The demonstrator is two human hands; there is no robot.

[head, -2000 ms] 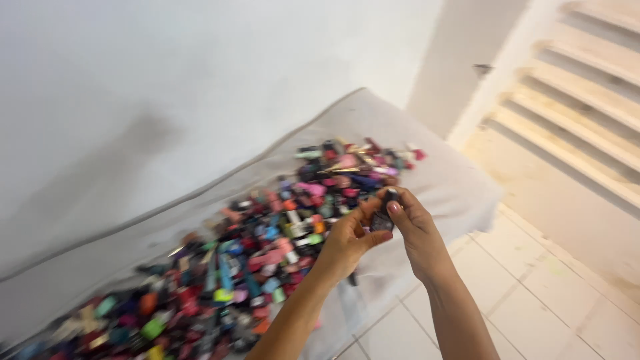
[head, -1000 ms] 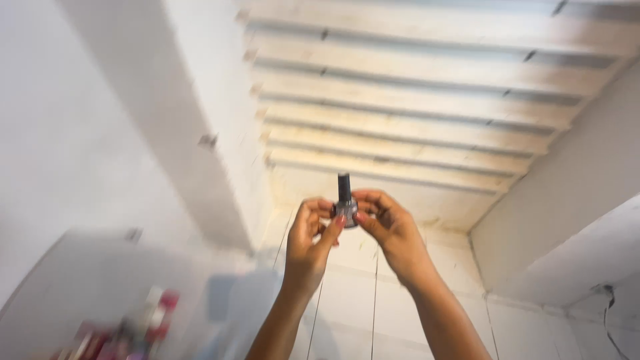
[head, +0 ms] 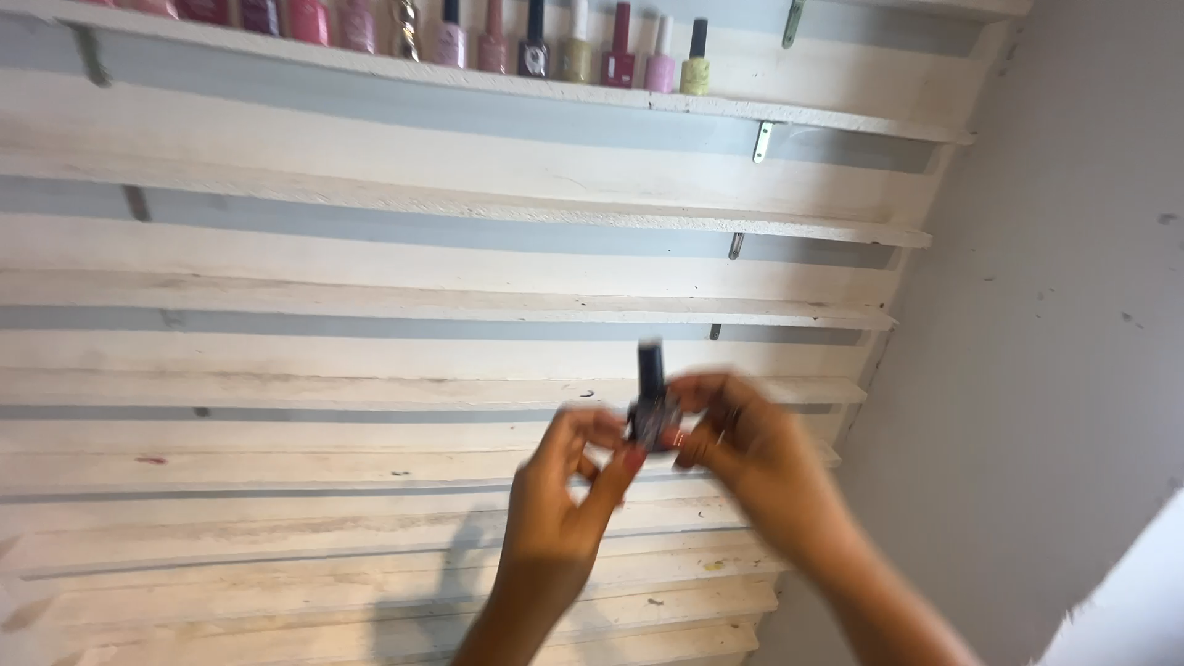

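Observation:
Between both hands, in front of the shelves, a nail polish bottle with a black cap stands upright; its glass looks dark and is blurred. My left hand pinches its lower left side with thumb and fingertips. On the bottle's right side are the thumb and fingers of my right hand. Above and to the left, a row of nail polish bottles stands on an upper shelf; a pale yellow bottle with a dark cap is at its right end, beside a pink bottle with a white cap.
Narrow white wall shelves run across the view, one below another, with small metal brackets under them. A grey side wall bounds them on the right. Shadows of my arms fall on the lower shelves.
The view has swung from the table of heaped bottles to the wall shelves, and the upper row of bottles has come into sight. Both hands still hold the black-capped bottle.

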